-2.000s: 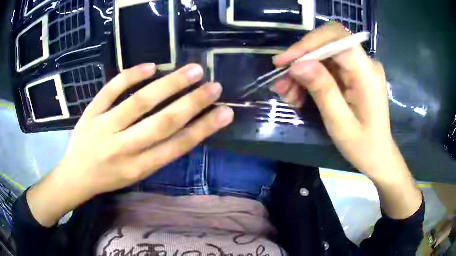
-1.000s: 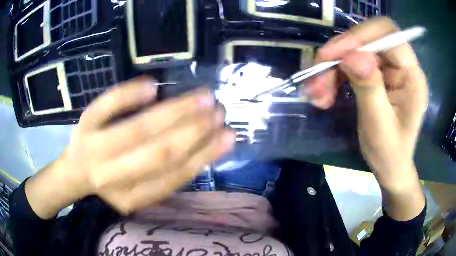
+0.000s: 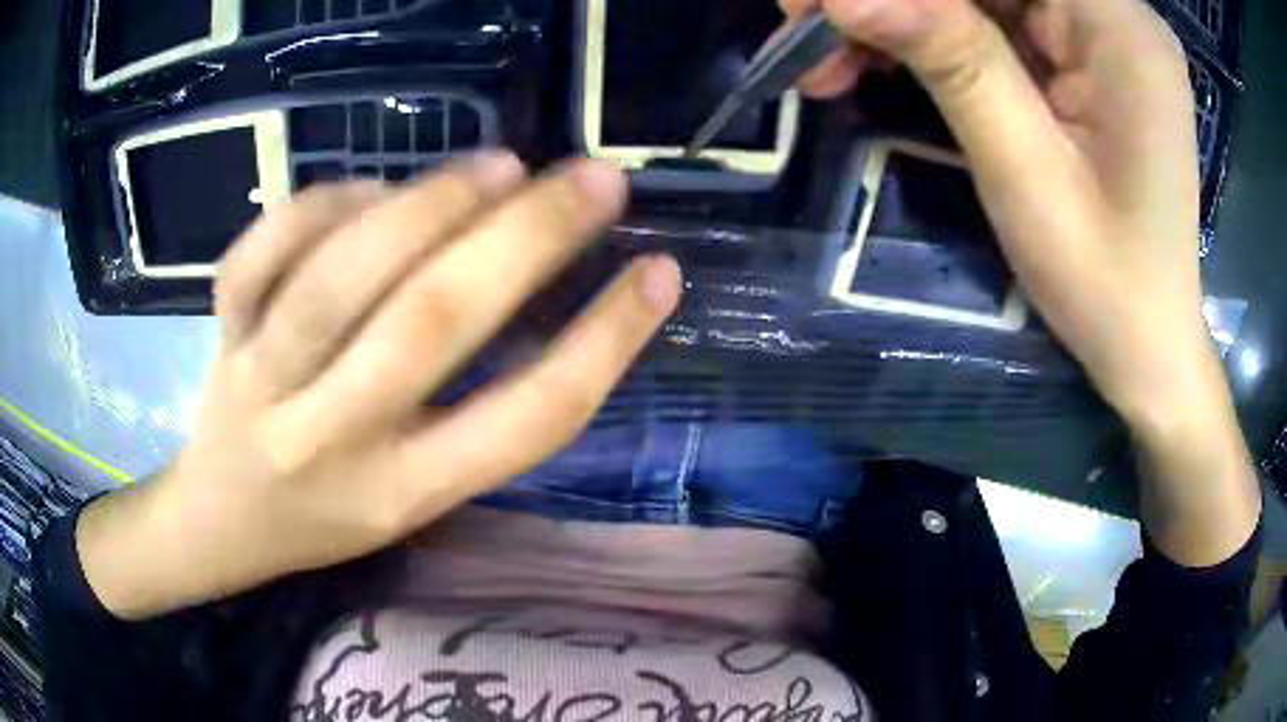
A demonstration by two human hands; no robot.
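My right hand (image 3: 1037, 155) holds tweezers (image 3: 755, 85), their tips at the near edge of the cream window rim of a phone housing (image 3: 762, 169) in the black tray (image 3: 544, 57). A small dark piece shows at the tips; I cannot tell if they grip it. My left hand (image 3: 409, 339) is blurred, palm down, with fingers apart, over the near edge of the tray. A clear film sheet with short bars (image 3: 748, 325) lies below the housing, beside my left fingertips. I cannot tell whether my left hand touches it.
Another housing with a cream rim (image 3: 847, 275) sits right of centre, partly behind my right hand. More housings with keypad grids (image 3: 268, 176) fill the tray's left side. The dark bench surface (image 3: 1087, 437) shows at the right. My lap is just below the tray.
The tray and housings sit lower and further right in view. The tweezer tips have moved from over the shiny film to the rim of the middle housing. The film's bright glare has faded.
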